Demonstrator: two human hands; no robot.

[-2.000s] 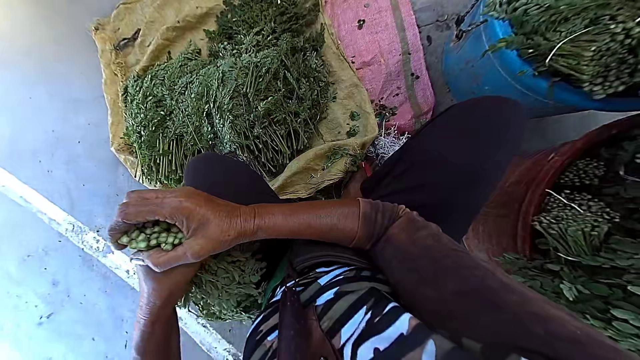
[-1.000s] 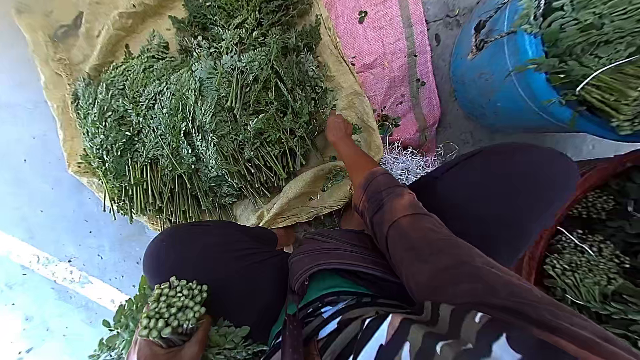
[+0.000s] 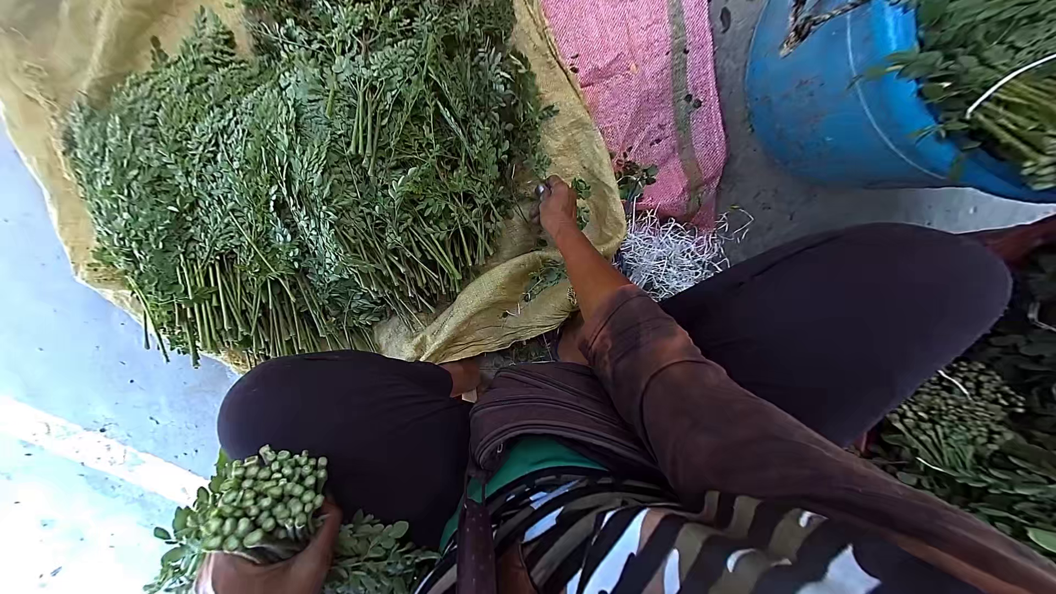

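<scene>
My left hand grips a thick bundle of leafy green stems at the bottom left, its cut ends facing up beside my knee. My right hand is reached out over the yellowish woven sack, at the right edge of a wide pile of leafy stems. The fingers of that hand are curled, and whether they pinch a small sprig cannot be seen. White strings lie in a tangle to the right of my right forearm.
A pink woven sack lies beyond the strings. On the upper right stands a blue plastic tub with tied greens. More tied bundles are at the lower right beside my knee. A white line crosses the floor.
Both hands were together around the bundle at the far left. My left hand now holds it lower down, and my right hand has left it and moved to the sack's edge. The view has shifted.
</scene>
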